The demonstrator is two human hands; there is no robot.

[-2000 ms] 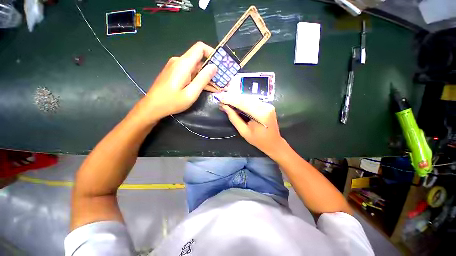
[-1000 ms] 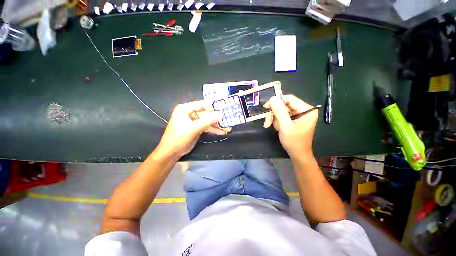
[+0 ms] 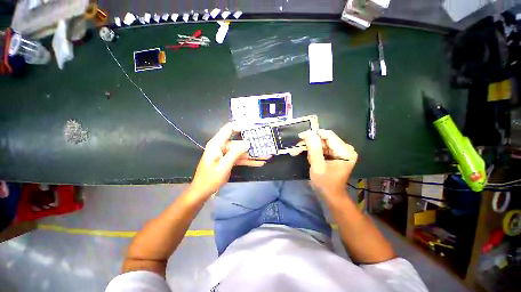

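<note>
The phone front housing (image 3: 261, 141), with pale number keys and a gold frame round a screen opening, is held over the mat near its front edge. My left hand (image 3: 220, 155) grips its keypad end. My right hand (image 3: 328, 157) grips the frame at the screen end; a thin dark tool shows between its fingers, mostly hidden. The phone board in its white frame (image 3: 244, 108) lies flat just beyond the housing, its dark display towards the right. The housing overlaps the board's near edge in view; I cannot tell if they touch.
Dark green mat (image 3: 171, 159). A spare display (image 3: 148, 59), red-handled bits (image 3: 197, 40) and clear film (image 3: 265, 54) lie at the back. A plain white shell (image 3: 320, 63), slim silver tools (image 3: 372, 102) and a green electric screwdriver (image 3: 461, 145) are right. Small screws (image 3: 75, 131) and a silvery strand (image 3: 145, 97) are left.
The housing has gone from tilted over the board to nearly level and closer to me, uncovering the board. My right hand has moved from below the board onto the housing's screen end.
</note>
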